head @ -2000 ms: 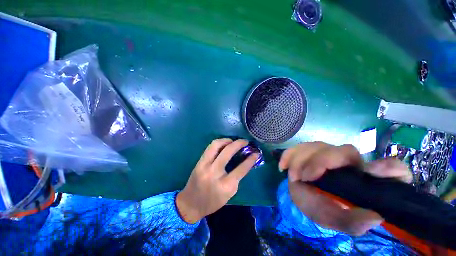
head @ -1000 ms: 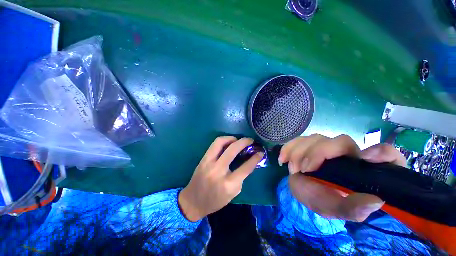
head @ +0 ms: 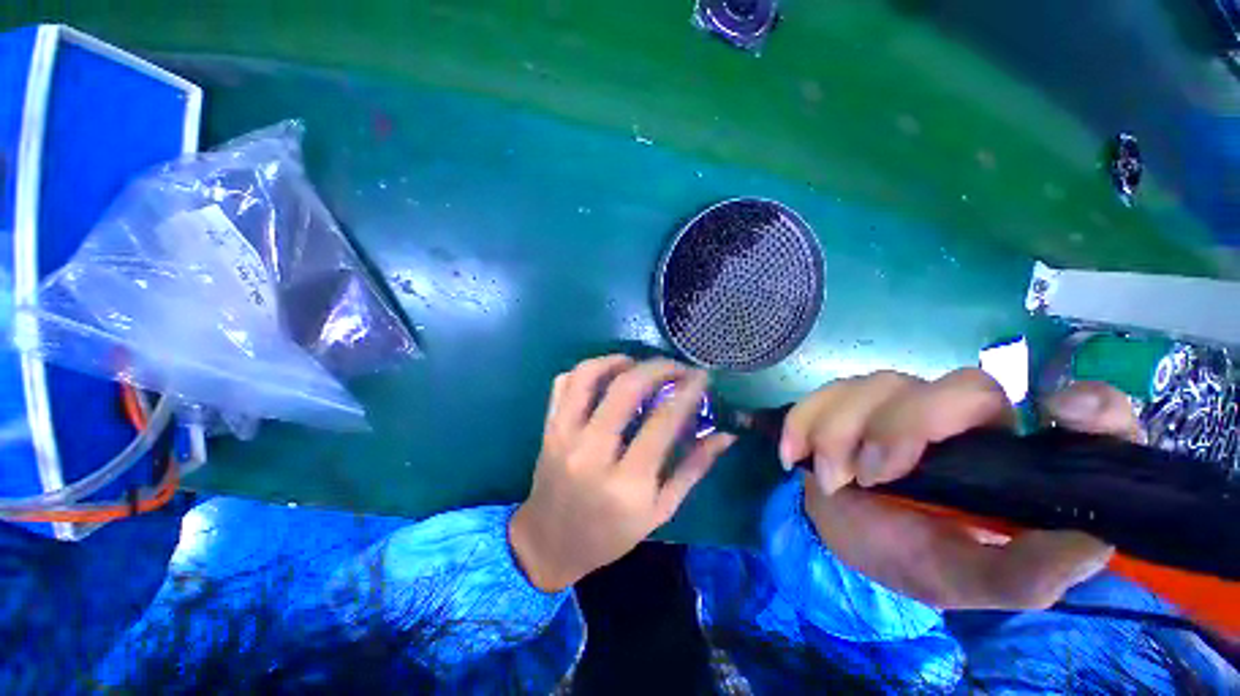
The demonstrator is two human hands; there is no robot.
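Observation:
My left hand (head: 608, 462), bare, holds a shiny round unit (head: 700, 408) on the green surface. The fingers cover much of the unit. My right hand (head: 938, 476) is wrapped around a black and orange electric screwdriver (head: 1088, 483), which lies nearly level with its tip pointing left. The dark tip is just right of the unit; whether they touch, I cannot tell. The round screw dish (head: 741, 286) is just above both hands, with dark specks over its upper left part.
A clear plastic bag (head: 204, 292) lies at left, against a blue box (head: 109, 136) with orange and clear tubes. A white slip (head: 1005, 369), a metal post (head: 1142, 299) and piled shiny parts (head: 1190, 394) are at right. Round units (head: 736, 16) lie beyond.
The view has shifted, showing more of the blue box. The left fingers are more spread over the unit. The far unit shows further left. Both hands keep their holds.

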